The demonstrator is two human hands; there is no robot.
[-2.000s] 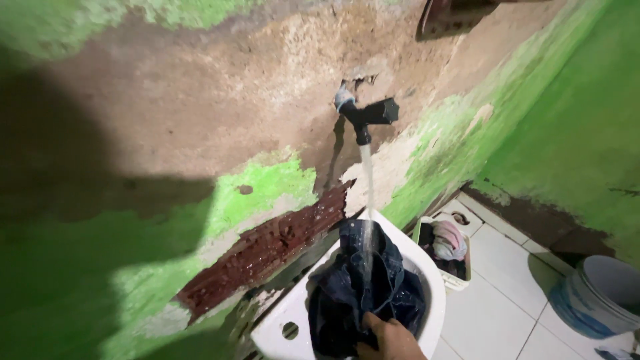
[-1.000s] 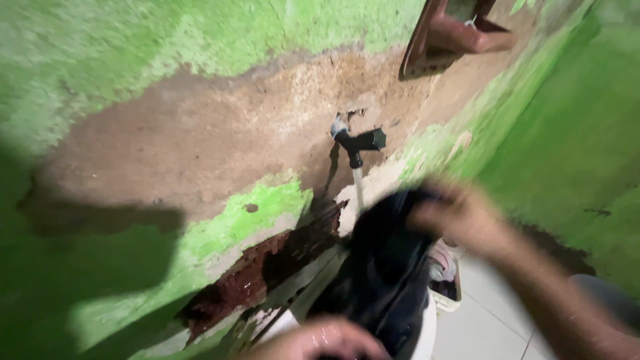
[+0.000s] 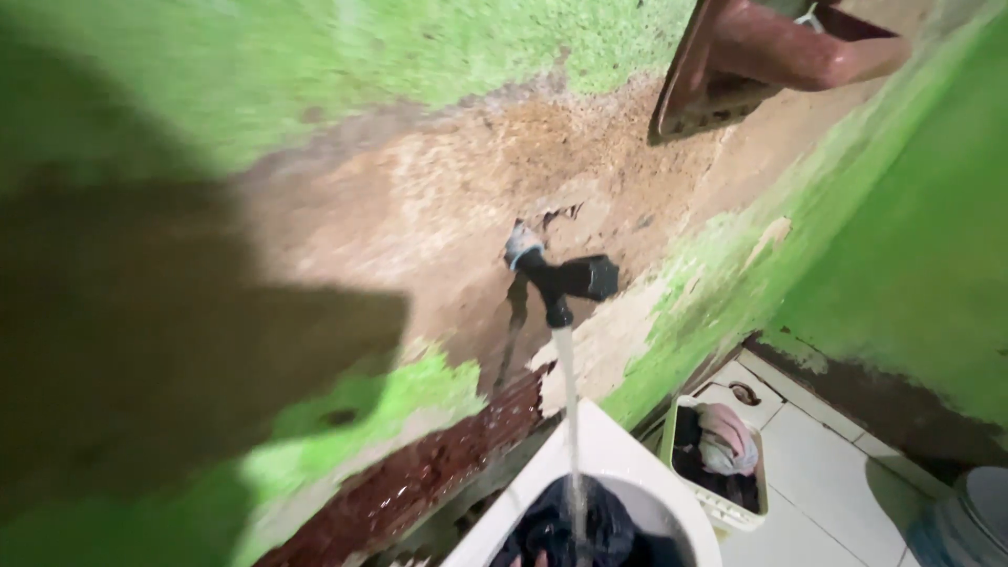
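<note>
Water runs from a black plastic tap (image 3: 557, 283) on the wall into a white basin (image 3: 622, 450). Dark wet cloth (image 3: 587, 512) lies in the basin under the stream. A few fingertips (image 3: 529, 561) of one of my hands show at the bottom edge, against the cloth. Which hand they belong to cannot be told, nor whether it grips the cloth. The rest of that hand and the other hand are out of sight.
A light plastic basket (image 3: 736, 508) with dark and pink cloths stands on the white tiled floor beside the basin. A bucket (image 3: 965, 512) is at the lower right. A reddish-brown wall fixture (image 3: 787, 51) juts out above the tap. Paint peels from the green wall (image 3: 441, 47).
One second ago both hands were in view, with the dark cloth raised beside the tap. Now the cloth is down in the basin and the hands are almost out of view.
</note>
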